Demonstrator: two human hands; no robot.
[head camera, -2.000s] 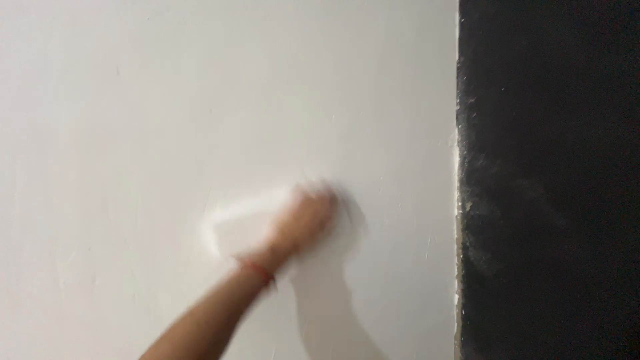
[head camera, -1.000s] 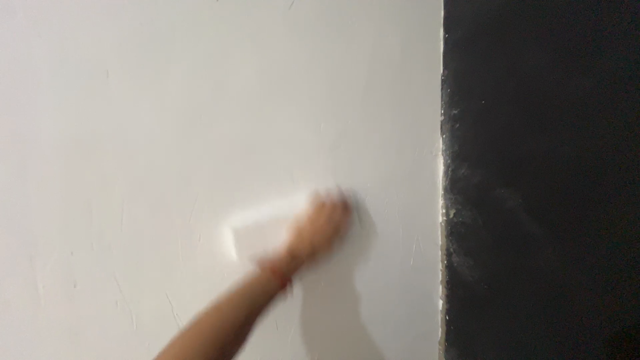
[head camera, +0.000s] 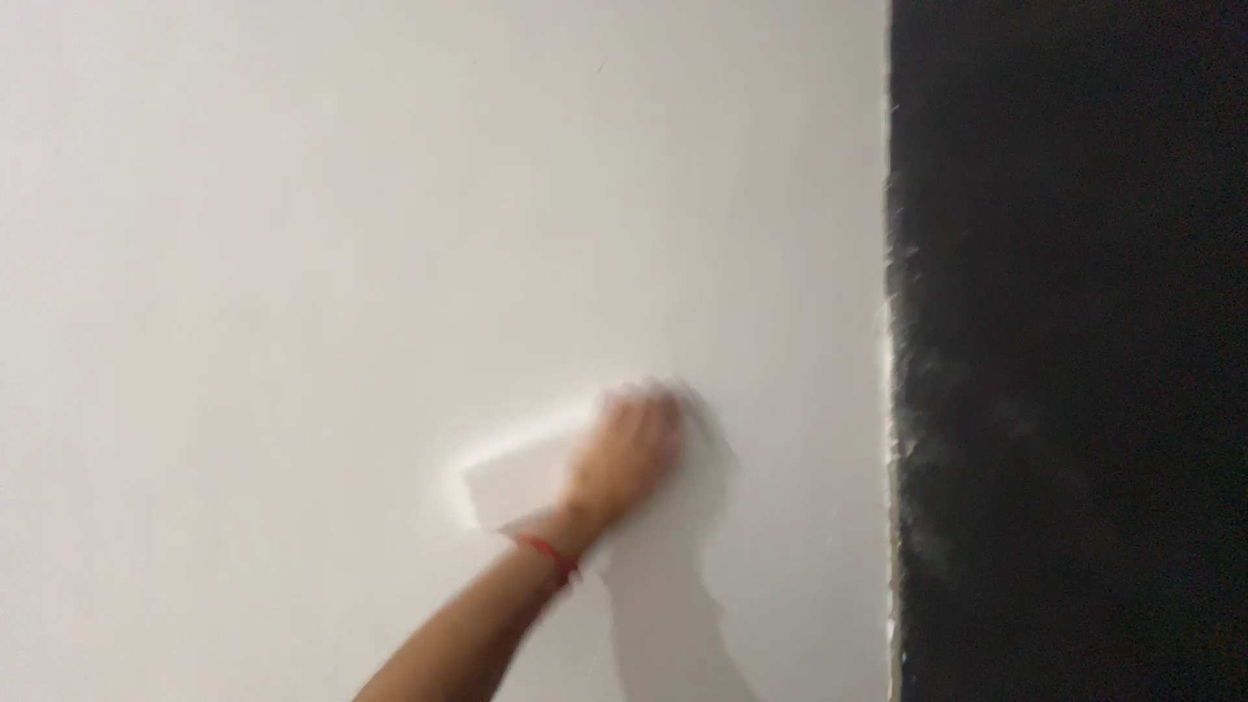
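My left hand (head camera: 629, 448), blurred by motion, is against a smooth whitish wall (head camera: 292, 244), a little below and right of the middle of the view. Its fingers are bent over the right part of a flat, pale rectangular piece (head camera: 522, 478), whose left end sticks out past the wrist. The blur does not settle what the piece is made of. A red thread bracelet (head camera: 548, 558) circles the wrist. The forearm comes in from the lower edge of the view. My right hand is not in view.
A dark, nearly black surface (head camera: 1082, 292) fills the right side, with pale dusty smears beside the wall. A rough, chipped vertical edge (head camera: 891, 390) divides the two. The arm's shadow (head camera: 668, 604) falls on the wall to its right.
My left hand and the pale piece were closer to the dark edge one second ago, and farther from it two seconds ago. The hold looks the same throughout.
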